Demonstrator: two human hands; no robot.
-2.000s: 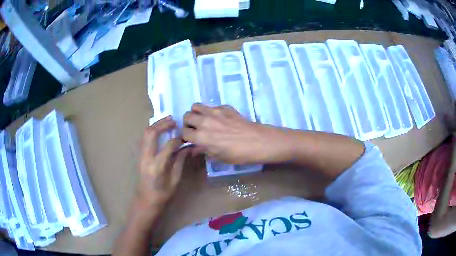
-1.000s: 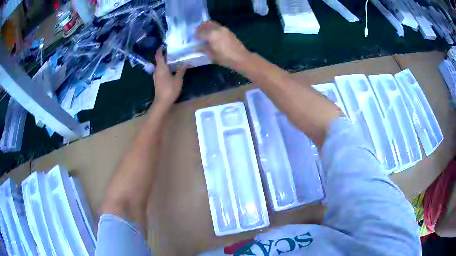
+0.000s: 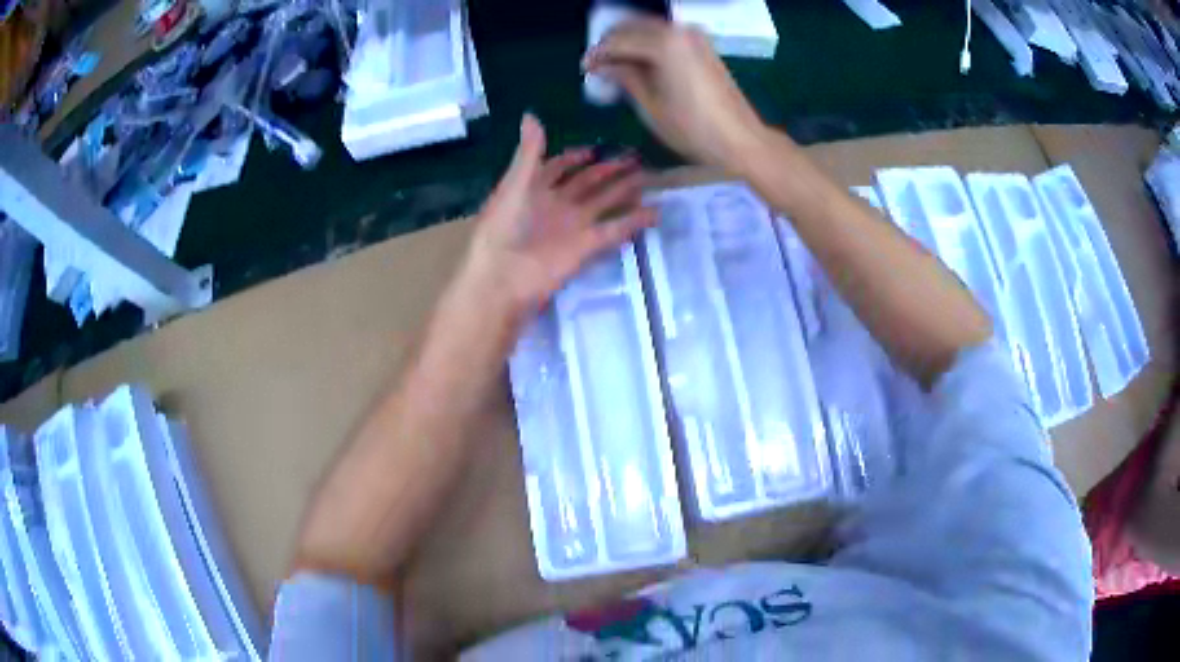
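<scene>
White moulded trays [image 3: 602, 440] lie side by side in a row on the brown cardboard worktop, hollows facing up. My left hand [image 3: 550, 220] is open, palm showing and fingers spread, over the far end of the leftmost tray in the row. My right hand [image 3: 666, 84] reaches over the dark green belt, its fingers closed around a small white item [image 3: 603, 52]; blur hides what it is. A pile of white trays [image 3: 408, 78] sits on the belt beyond my left hand.
More trays [image 3: 123, 517] lean together at the left of the worktop [image 3: 311, 336]. A grey-white metal post [image 3: 97, 226] stands at left. Tangled clear pieces [image 3: 246, 91] and papers lie on the belt [image 3: 311, 207]. Part of a person shows at the right edge.
Both hands have let go of the tray at the belt, which now rests there. My left hand has moved right and opened; my right hand has moved right and taken hold of a small white item.
</scene>
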